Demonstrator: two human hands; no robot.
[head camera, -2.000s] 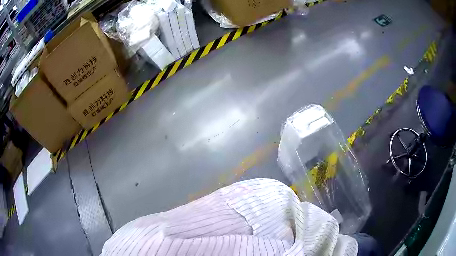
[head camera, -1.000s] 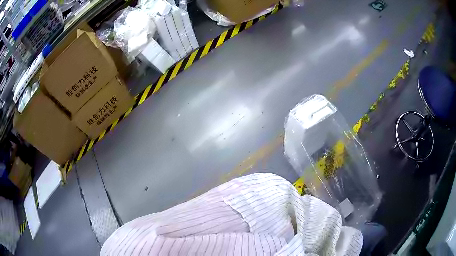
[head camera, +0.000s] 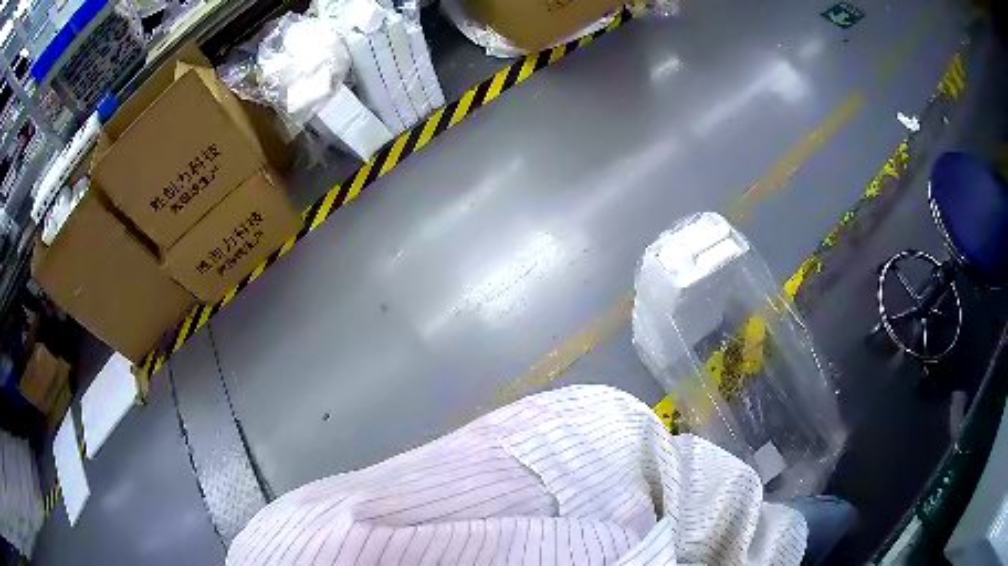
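A large clear plastic bag (head camera: 763, 387) lies on the grey floor just beyond the wearer's body, to the right of the middle. White trays (head camera: 696, 257) sit inside its far end, and a small white piece shows near its close end. A white garment with thin dark stripes (head camera: 442, 498), worn by the wearer, fills the bottom of the picture. Neither my left hand nor my right hand is in view.
Brown cartons (head camera: 166, 177) with dark print stand at the upper left, beside white blocks (head camera: 387, 66) in plastic. Yellow-and-black tape (head camera: 387, 155) edges the floor. A blue round stool (head camera: 973, 216) is at the right. A dark green edge (head camera: 940, 498) shows at lower right. White panels (head camera: 111, 404) lie at left.
The view has shifted: the bag, stool and cartons sit slightly differently in the picture than two seconds ago. The garment has barely moved. No hand appears in any frame.
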